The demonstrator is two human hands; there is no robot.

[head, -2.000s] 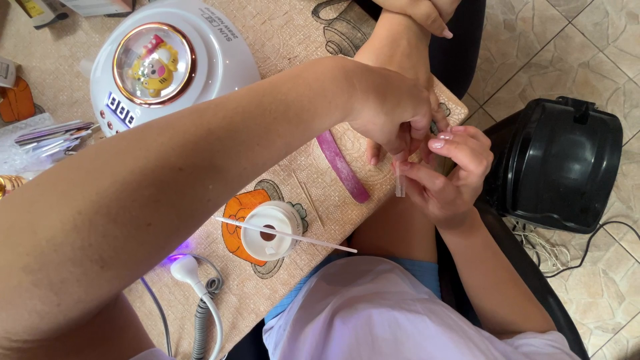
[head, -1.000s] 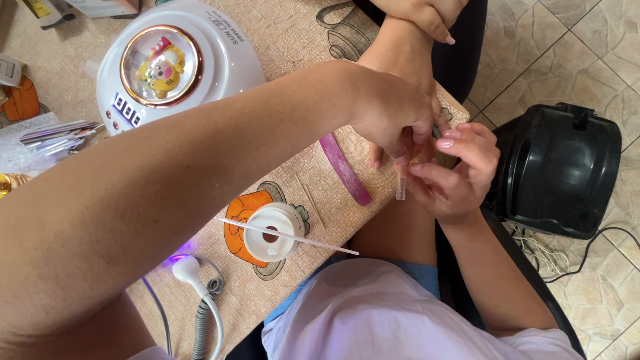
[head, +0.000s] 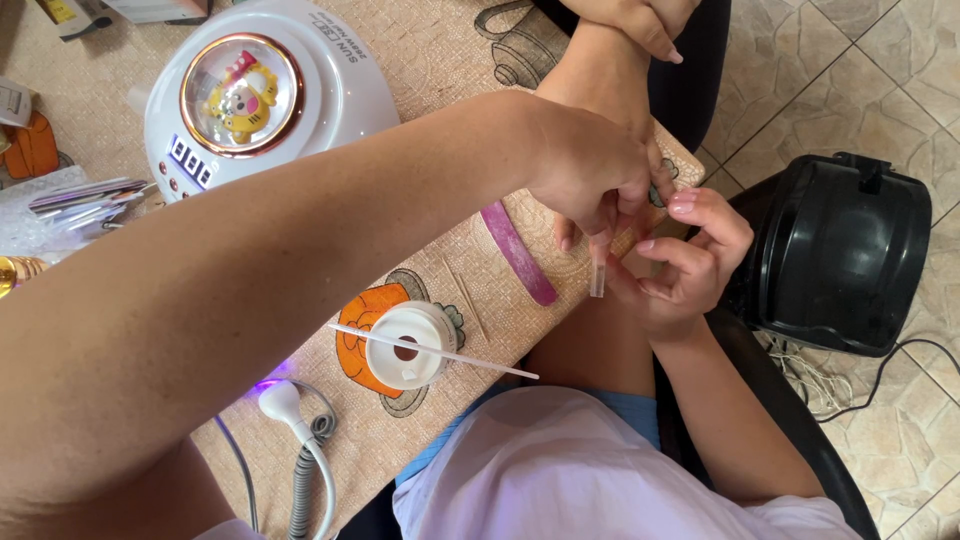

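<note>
My left hand (head: 600, 169) reaches across from the left and closes around a finger of another person's hand (head: 566, 231). A clear long nail tip (head: 598, 279) extends from the held finger. At its right is my right hand (head: 686, 262), fingers apart and bent, the thumb close beside the tip; whether it touches is unclear. My left hand partly hides the other person's hand. A purple nail file (head: 519, 253) lies on the table to the left. Further left, a thin white stick (head: 469, 359) rests across a white round container (head: 424, 319). A thin wooden stick (head: 465, 298) lies nearby.
A white nail lamp (head: 352, 97) with a tiger figure under its dome stands at upper left. Near the left edge are thin brushes or sticks (head: 90, 196) in clear wrap. A white plug and coiled cable (head: 304, 469) lie below my left arm. A black bin-like object (head: 844, 251) stands beyond the table's edge.
</note>
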